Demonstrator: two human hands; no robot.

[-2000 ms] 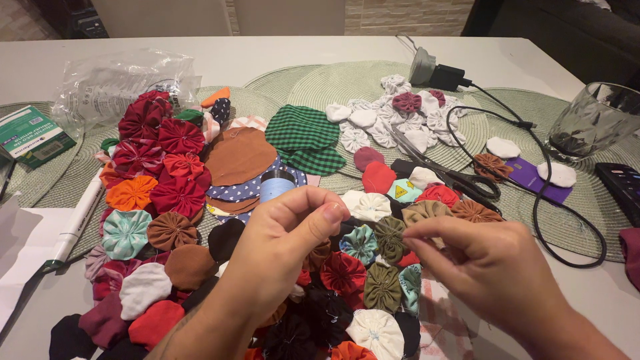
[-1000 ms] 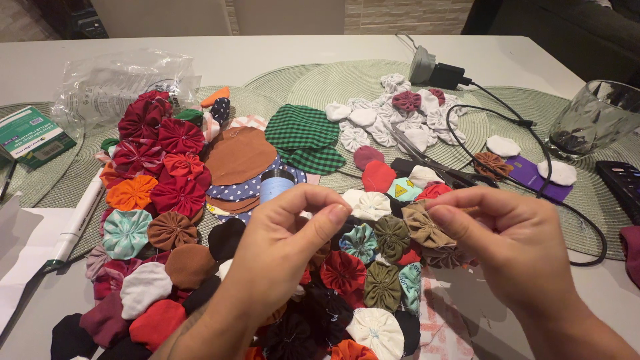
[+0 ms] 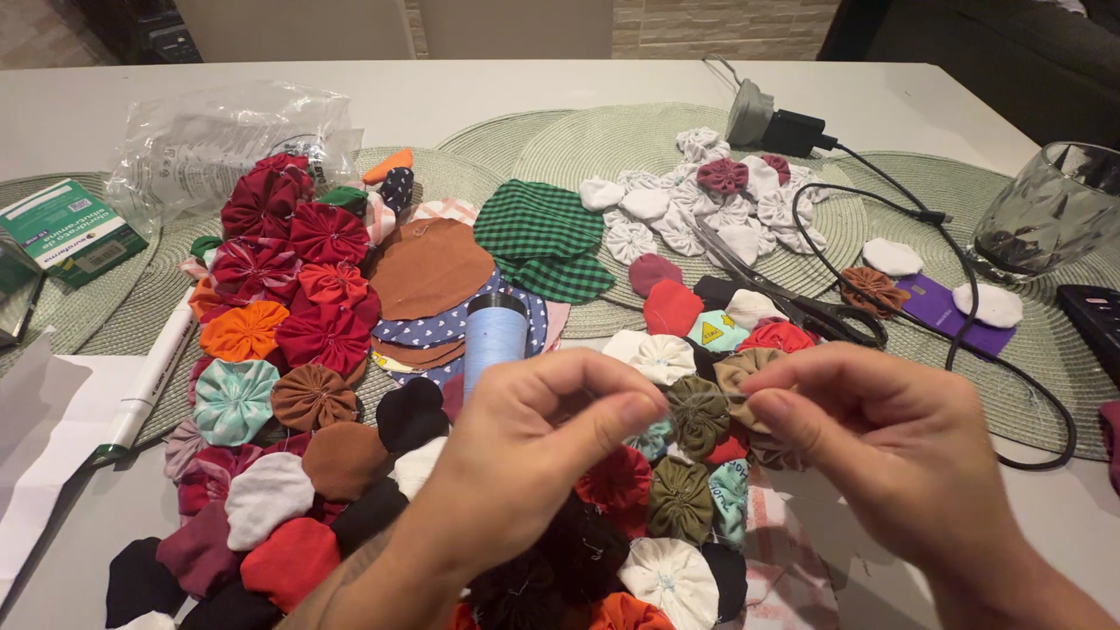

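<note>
Both my left hand (image 3: 560,437) and my right hand (image 3: 884,437) are raised over a pile of gathered fabric yo-yos, thumb pinched to forefinger on each. A thin strand, seemingly thread or a needle, shows faintly between them. Just behind my right fingertips is a beige fabric yo-yo (image 3: 739,376); whether they touch it is unclear. An olive yo-yo (image 3: 697,418) lies between the hands. Behind my left hand stands a spool of light blue thread (image 3: 495,337). Brown fabric circles (image 3: 433,267) and green checked fabric (image 3: 542,232) lie farther back, with black-handled scissors (image 3: 809,311) to the right.
Round woven placemats (image 3: 560,140) cover part of the white table. A plastic bag (image 3: 201,157), a medicine box (image 3: 74,232) and a marker (image 3: 153,376) are at left. White yo-yos (image 3: 669,210), a charger with a black cable (image 3: 796,131), a purple card (image 3: 954,319) and a glass (image 3: 1050,210) are at right.
A second ago the beige yo-yo was up at my right fingertips; now it shows lower, partly behind them. My right hand has moved a little to the left, nearer my left hand.
</note>
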